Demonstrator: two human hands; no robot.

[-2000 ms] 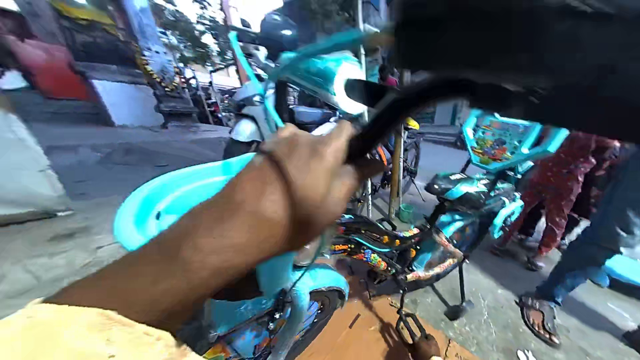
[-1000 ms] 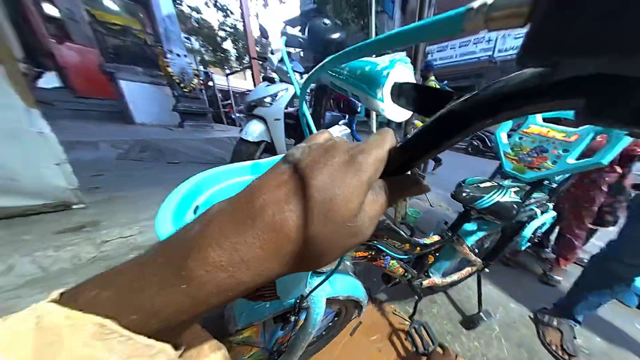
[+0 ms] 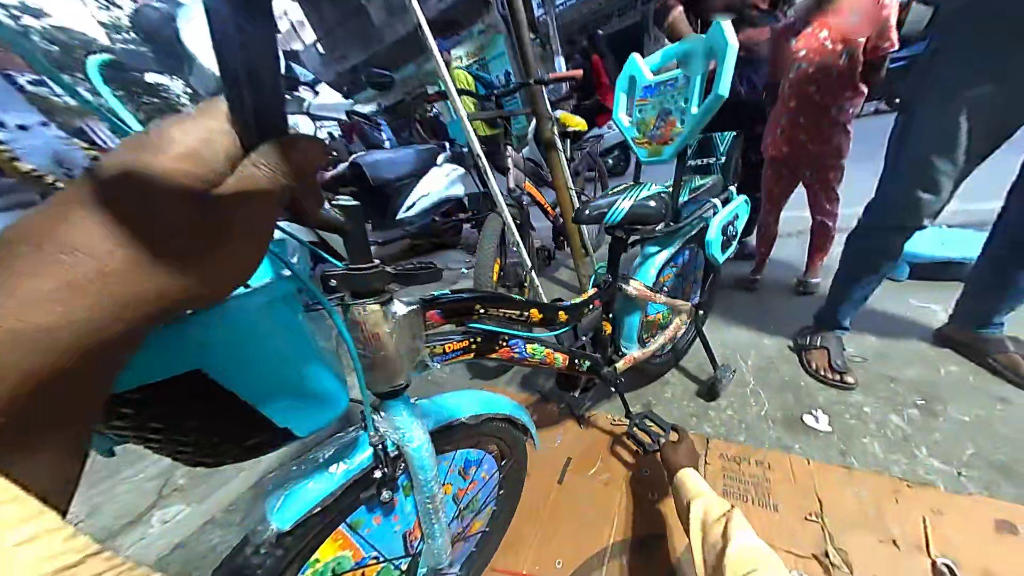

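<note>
My left hand is closed around the black handlebar of a turquoise and black child's bicycle, at the upper left. Low in the view, my right hand holds the outer edge of the bicycle's black pedal. Between them lie the black frame with colourful prints, the front fork in clear plastic wrap and the front wheel under a turquoise mudguard. A turquoise basket hangs below my left forearm. The black saddle and turquoise backrest are farther back.
Flat cardboard covers the ground under the bicycle. A person in jeans and sandals stands at the right, beside a person in red patterned clothes. A scooter, another bicycle and slanted poles stand behind.
The view has swung right and down, showing more of the frame and my right hand at the pedal. My left hand stays on the handlebar.
</note>
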